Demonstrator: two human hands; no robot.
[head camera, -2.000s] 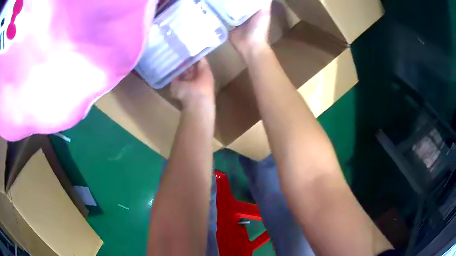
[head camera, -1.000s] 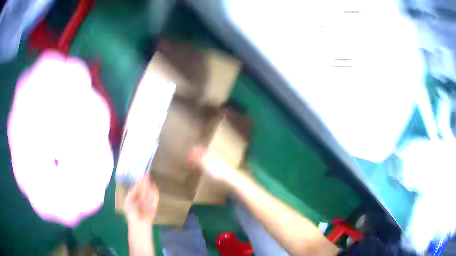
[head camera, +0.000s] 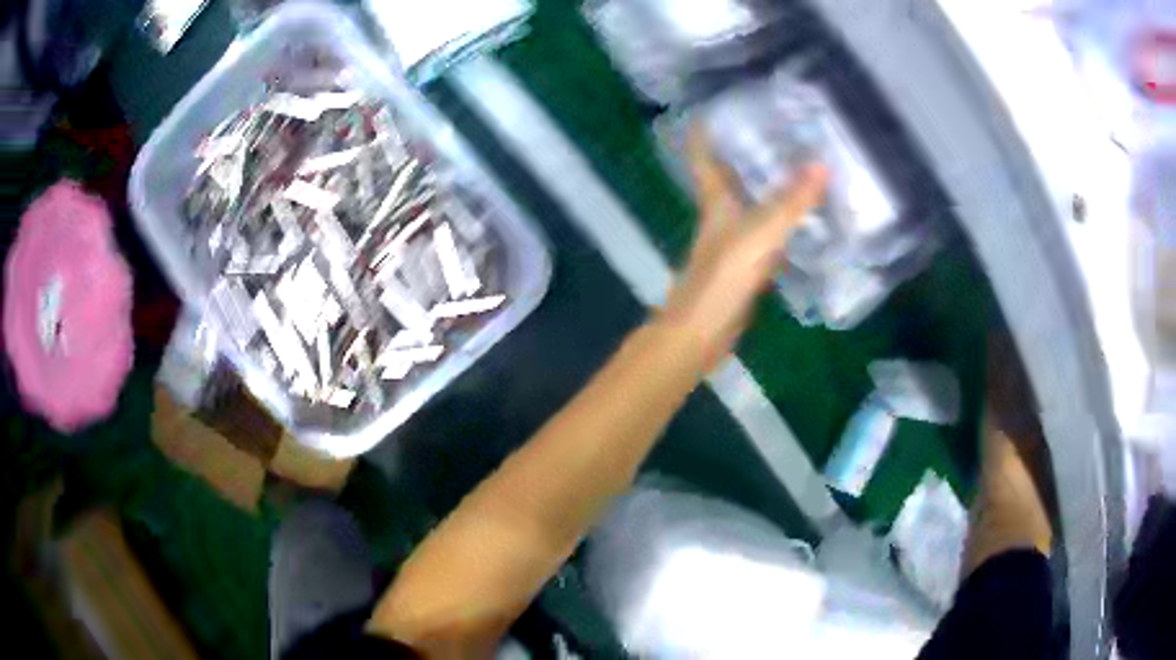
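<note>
My left hand (head camera: 754, 226) is stretched across the bench, thumb and fingers spread at a blurred clear plastic box or bag (head camera: 774, 123) at upper right. Whether it grips this is unclear. Clear plastic, perhaps stacked lidded boxes (head camera: 864, 194), lies beside and beyond the fingers. My right forearm shows at the right edge of the bench; the hand is hidden behind the curved grey edge or lost in shadow. A large white tub (head camera: 522, 277) at left holds a heap of silver tubes with reddish parts.
A curved grey shelf edge (head camera: 1019, 245) runs down the right. Plastic bags (head camera: 696, 567) lie on the near bench. A small whitish piece (head camera: 862, 445) lies at right. A pink cushion (head camera: 71, 303) and open cartons (head camera: 206, 445) are lower left.
The view has turned from the floor carton to the bench. The white box at my left hand is gone from view. My left hand has moved to the clear plastic; my right is hidden.
</note>
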